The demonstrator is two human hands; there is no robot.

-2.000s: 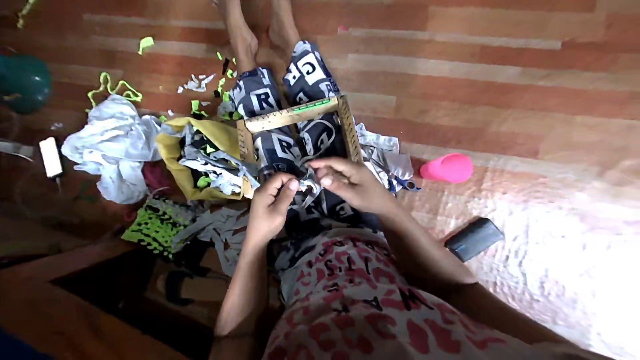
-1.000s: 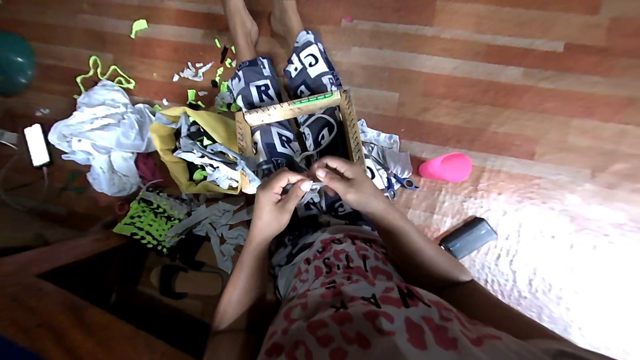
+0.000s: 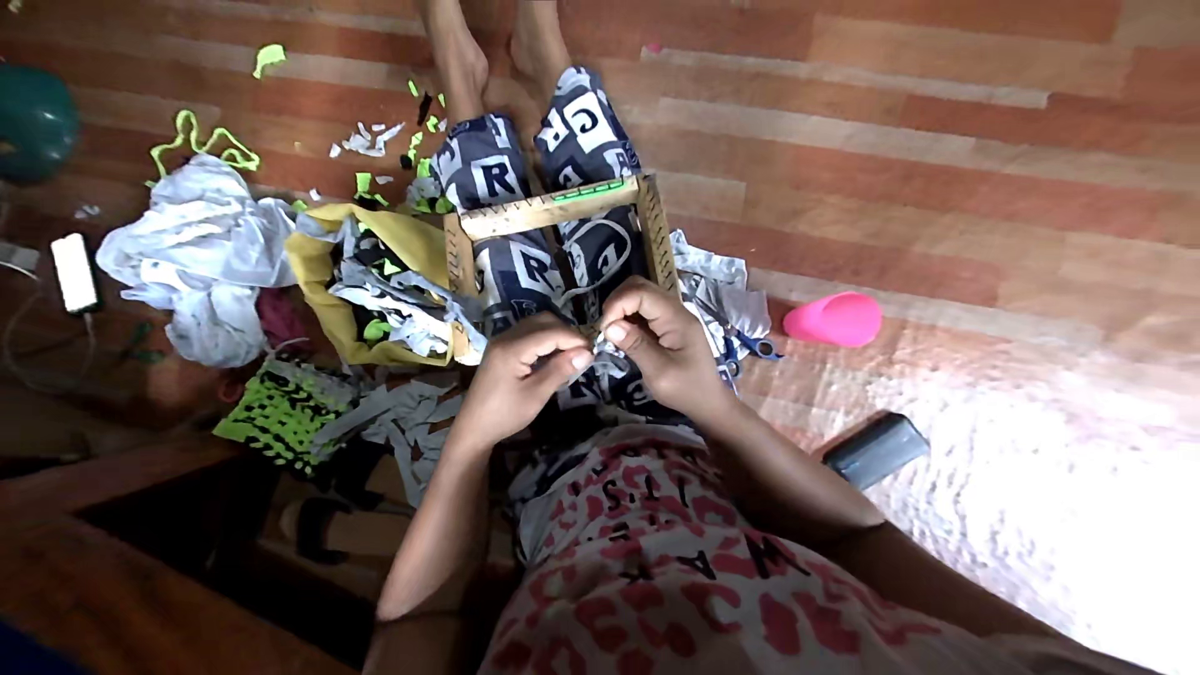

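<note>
A wooden frame [image 3: 548,208] studded along its sides lies across my thighs, with some green strips on its far bar. Over its near end, my left hand [image 3: 534,370] and my right hand [image 3: 656,347] meet, fingertips almost touching. Between them they pinch a small light grey fabric strip [image 3: 605,349]; the fingers hide part of it. A thin pale loop [image 3: 600,246] runs from there across the inside of the frame. Left of the frame stands a yellow bag [image 3: 309,267] filled with grey, black and green fabric strips [image 3: 394,300].
On the left lie a white plastic bag [image 3: 211,234], a phone on a cable [image 3: 73,272], a green woven piece [image 3: 291,412] and grey strips [image 3: 412,422]. To the right are blue-handled scissors [image 3: 761,347], a pink cup [image 3: 834,319] and a dark case [image 3: 877,450].
My hands stay together over the frame, with small shifts of the fingers around the strip. Nothing else has plainly moved.
</note>
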